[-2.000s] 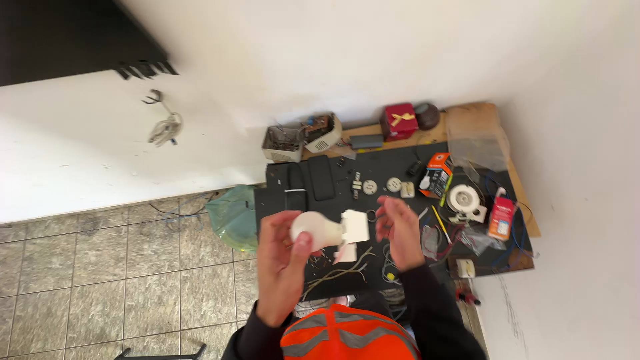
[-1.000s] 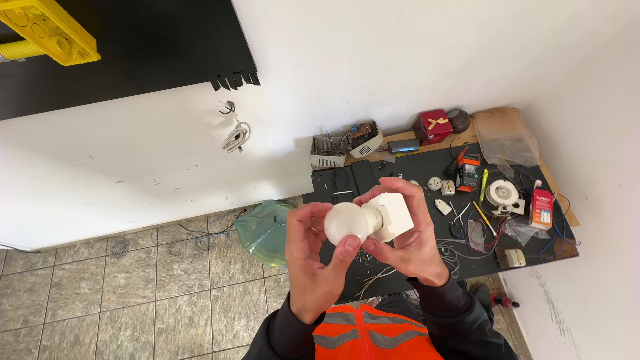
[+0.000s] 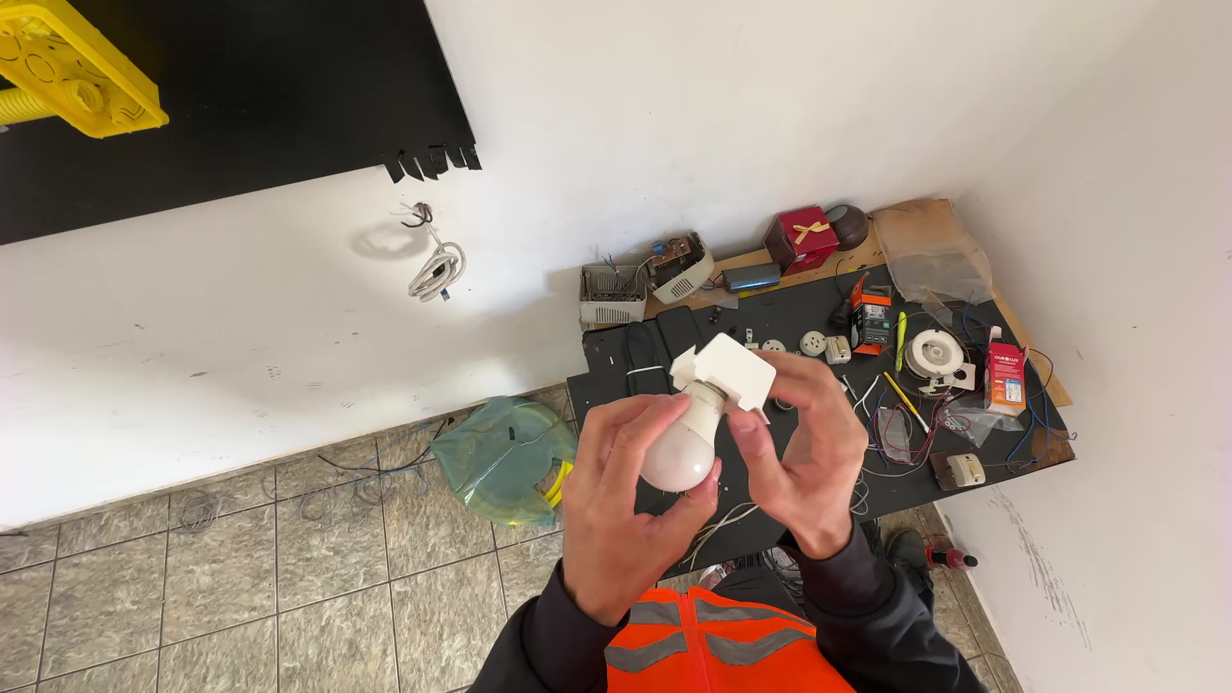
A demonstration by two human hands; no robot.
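My left hand (image 3: 626, 491) grips a white light bulb (image 3: 680, 454) by its rounded body, thumb below and fingers above. The bulb's neck meets a white plastic holder (image 3: 733, 371) with a square plate, tilted up to the right. My right hand (image 3: 808, 448) holds that holder by its right edge, with the thumb under it and the fingers behind. The joint between bulb and holder is partly in view; whether the thread is fully seated I cannot tell. Both hands are raised over the near left part of a black-topped table (image 3: 731, 539).
On the table lie an orange-black box (image 3: 871, 318), a red-white box (image 3: 1005, 373), a white round fixture (image 3: 936, 354), a yellow pen (image 3: 907, 402), wires and sockets. Opened device housings (image 3: 613, 296) stand at the back. A green bag (image 3: 500, 462) rests on the tiled floor; coiled cable (image 3: 438, 274) hangs from the wall.
Two seconds ago my right hand was apart from the bulb and holder; now it grips the holder. Since one second ago the bulb has tilted, its round end now pointing downward.
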